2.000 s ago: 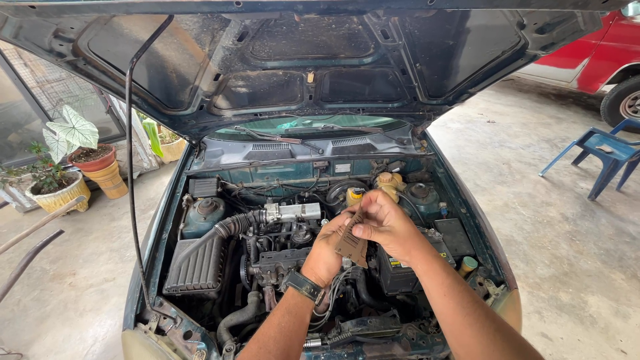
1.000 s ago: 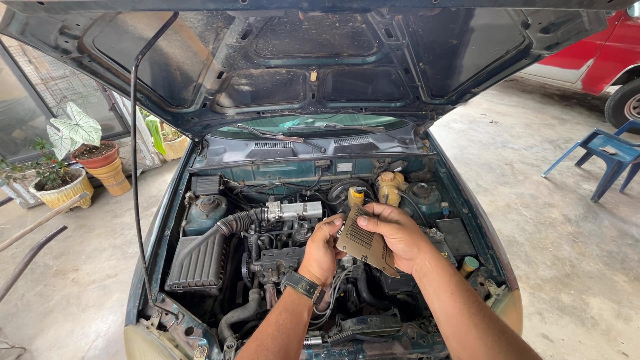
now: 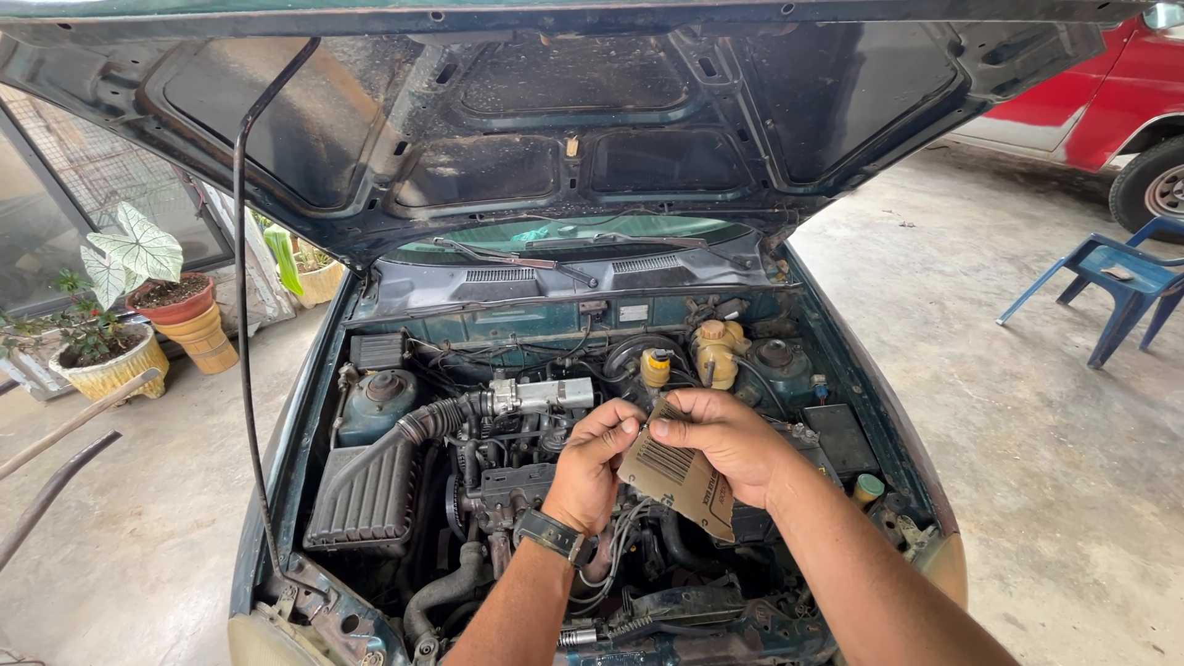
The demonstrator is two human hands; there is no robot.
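Note:
A brown sheet of sandpaper (image 3: pixel 680 476), its printed back facing me, is held above the engine of a car. My left hand (image 3: pixel 595 458) pinches its upper left edge between thumb and fingers. My right hand (image 3: pixel 726 439) grips the upper right part, the thumb lying on the printed side. Whatever lies between the fingertips is partly hidden. Behind my hands stand a brake fluid reservoir with a yellow and black top (image 3: pixel 656 366) and a yellowed plastic tank (image 3: pixel 720 350). The engine's silver metal part (image 3: pixel 546 395) lies left of them.
The raised hood (image 3: pixel 573 83) hangs over the bay, with its prop rod (image 3: pixel 242 277) at the left. The air filter housing (image 3: pixel 363 499) sits at left, the battery (image 3: pixel 840 439) at right. Potted plants (image 3: pixel 190 324), a blue plastic chair (image 3: pixel 1124 277) and a red vehicle (image 3: pixel 1064 102) stand around.
The sandpaper has been turned in my hands, its printed side now facing me more fully and its lower end pointing down to the right. Both hands stay over the engine.

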